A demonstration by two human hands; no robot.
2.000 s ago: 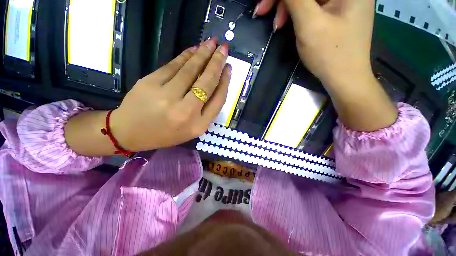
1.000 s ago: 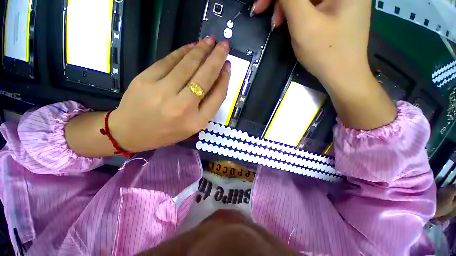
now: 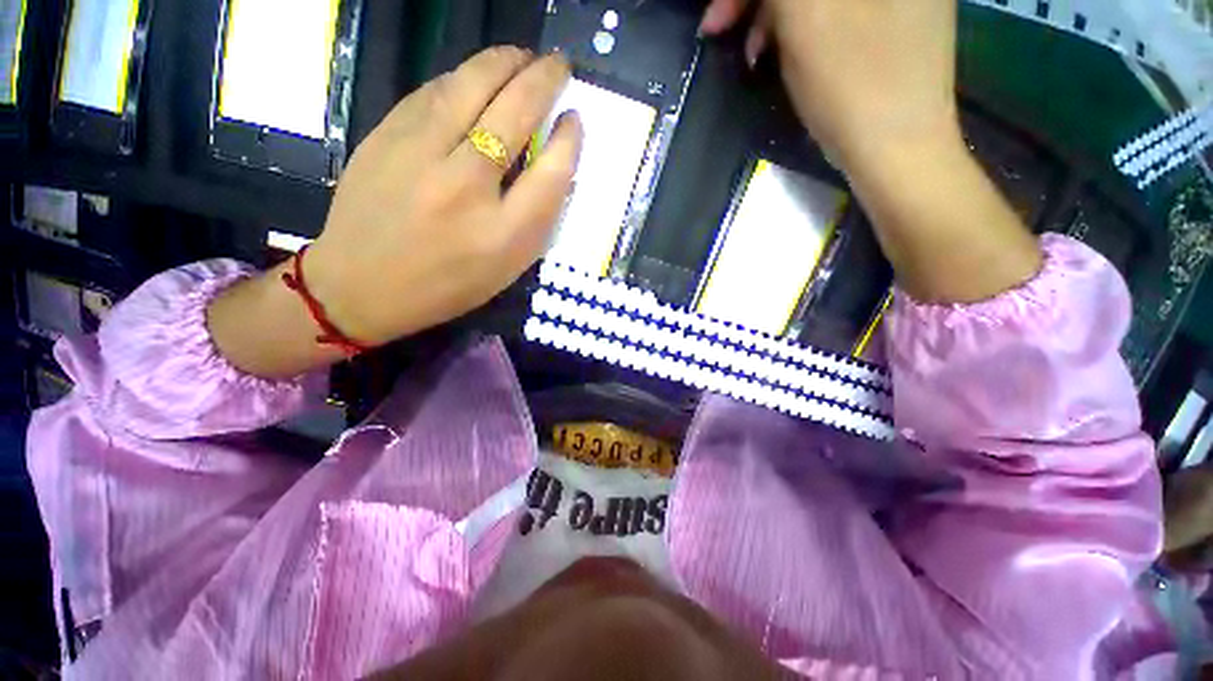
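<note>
An open phone unit with a white, yellow-edged battery (image 3: 608, 173) sits in the black tray in front of me. Two round white stickers (image 3: 605, 32) show on its black upper part. My left hand (image 3: 446, 186), with a gold ring, rests at the phone's left edge; its fingers partly cover the battery's side. My right hand (image 3: 845, 67) is above and right of the phone, partly cut off by the top edge; whether it holds anything is not visible. White zigzag sticker strips (image 3: 705, 349) lie across the tray's near edge.
Another phone (image 3: 772, 246) lies in the tray to the right, and more phones (image 3: 279, 67) at the left. Lower units (image 3: 53, 303) sit at the far left. A white perforated strip (image 3: 1051, 16) and more zigzag strips (image 3: 1164, 146) lie at the upper right. A person's hand (image 3: 1188, 512) shows at the right edge.
The view has shifted, so the phones and strips appear higher. My left hand's fingers have moved left off the phone's upper part. My right hand has moved slightly away from the phone.
</note>
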